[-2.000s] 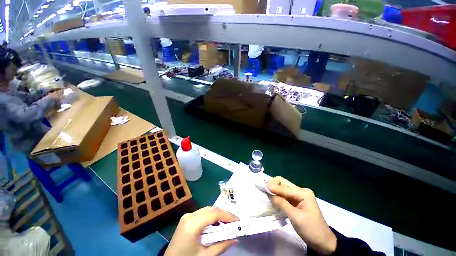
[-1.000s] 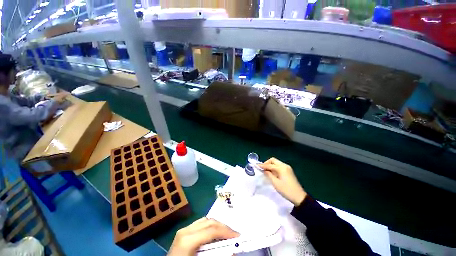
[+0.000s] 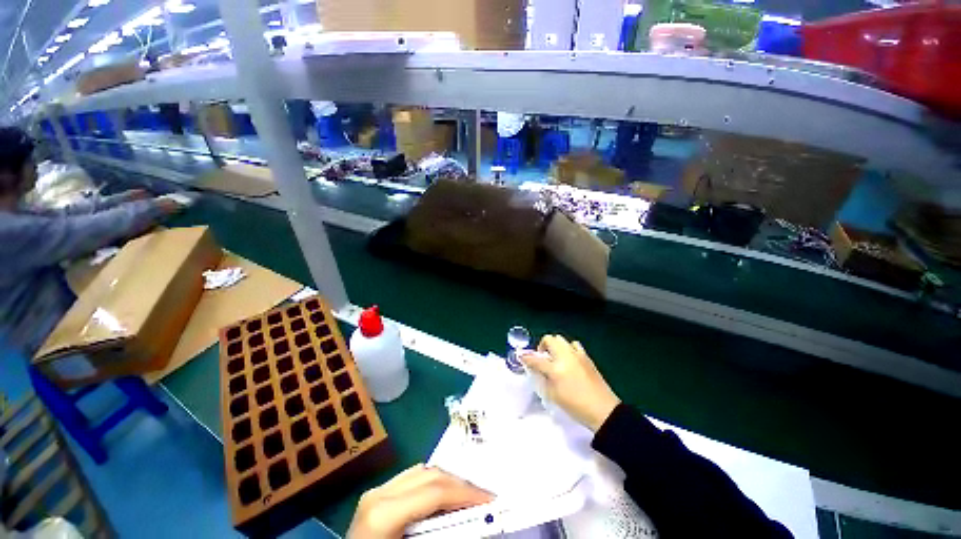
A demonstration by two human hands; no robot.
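A white plastic housing (image 3: 527, 486) lies low in the middle, its slotted edge towards me, blending into the white sheet. My left hand (image 3: 422, 500) holds its left front edge. My right hand (image 3: 572, 381) is at the clear-topped dispenser bottle (image 3: 516, 347), with a small white wiping cloth (image 3: 535, 364) pinched in its fingers against the bottle's top. Small gold and dark metal parts (image 3: 471, 425) lie by a clear bag left of the dispenser.
A white squeeze bottle (image 3: 378, 356) with a red cap and a brown-orange compartment tray (image 3: 297, 405) stand left. Behind are a green belt (image 3: 674, 347) with an open carton (image 3: 474, 226) and an overhead shelf (image 3: 632, 90). A person (image 3: 63, 237) works beside a carton (image 3: 126, 305).
My right hand has moved from above the housing out to the dispenser with the cloth. My left hand stays on the housing. The view has shifted slightly; the person at left has reached forward.
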